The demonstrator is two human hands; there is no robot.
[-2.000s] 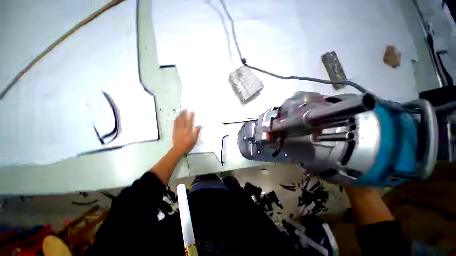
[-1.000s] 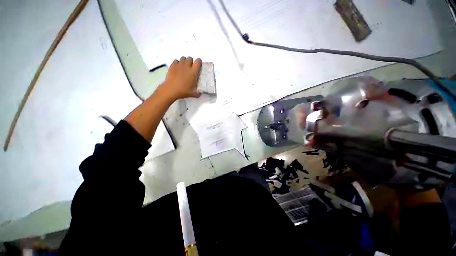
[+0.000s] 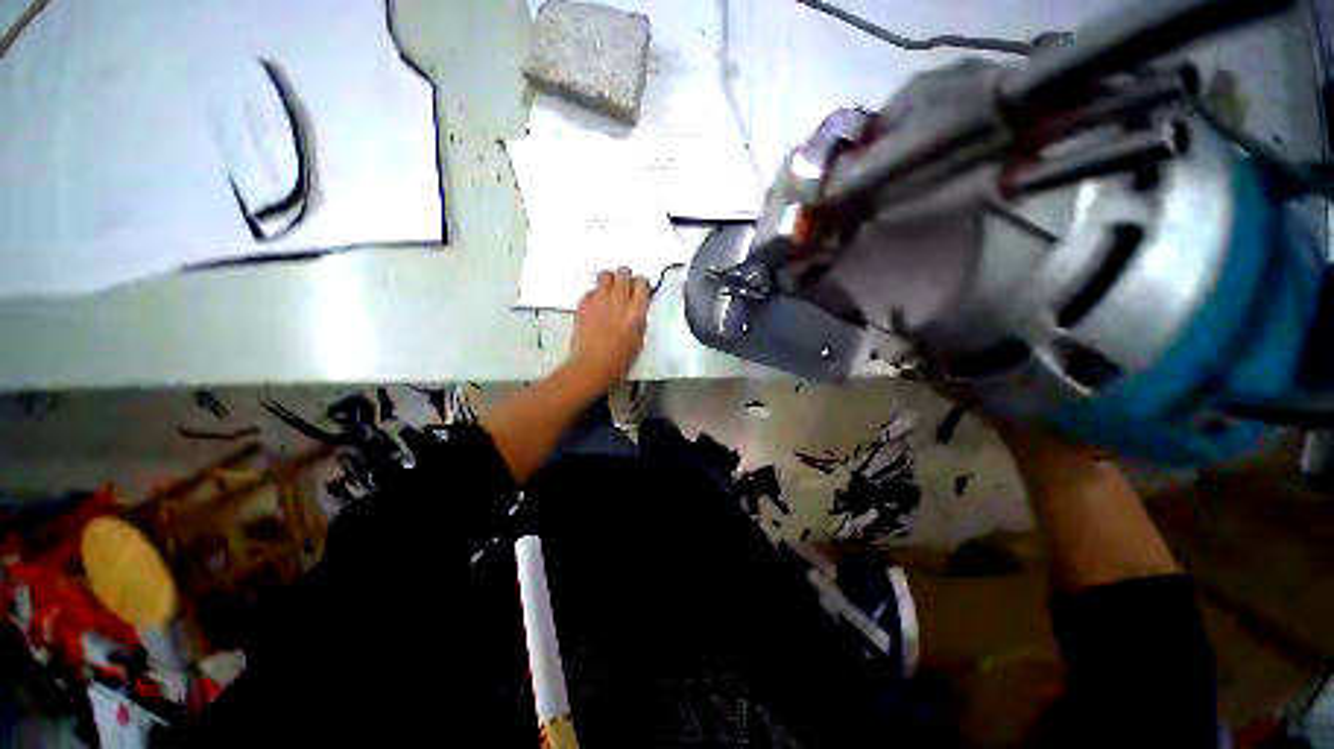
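Note:
The cutting machine point(image 3: 1010, 234) with its silver motor and teal band stands at right. Its grey base plate point(image 3: 775, 315) lies on the table near the front edge. A small white-topped cut piece point(image 3: 585, 249) lies left of the base plate. My left hand point(image 3: 612, 325) touches its lower right corner; whether the fingers grip it I cannot tell. The rough grey weight block point(image 3: 588, 59) rests on the white paper above. My right forearm runs up under the motor, and the hand itself is hidden.
The pale green table point(image 3: 351, 329) has its front edge just below my left hand. A large paper-topped lay point(image 3: 132, 147) with a curved dark cut lies at left. A grey cable point(image 3: 936, 41) runs at the top. Dark offcuts point(image 3: 878, 490) litter the floor. A white stick juts in at the bottom.
My left hand set the weight block down on the paper, let go, and moved toward the table's front edge at the cut piece. The view has shifted, with the machine's base plate now nearer the piece.

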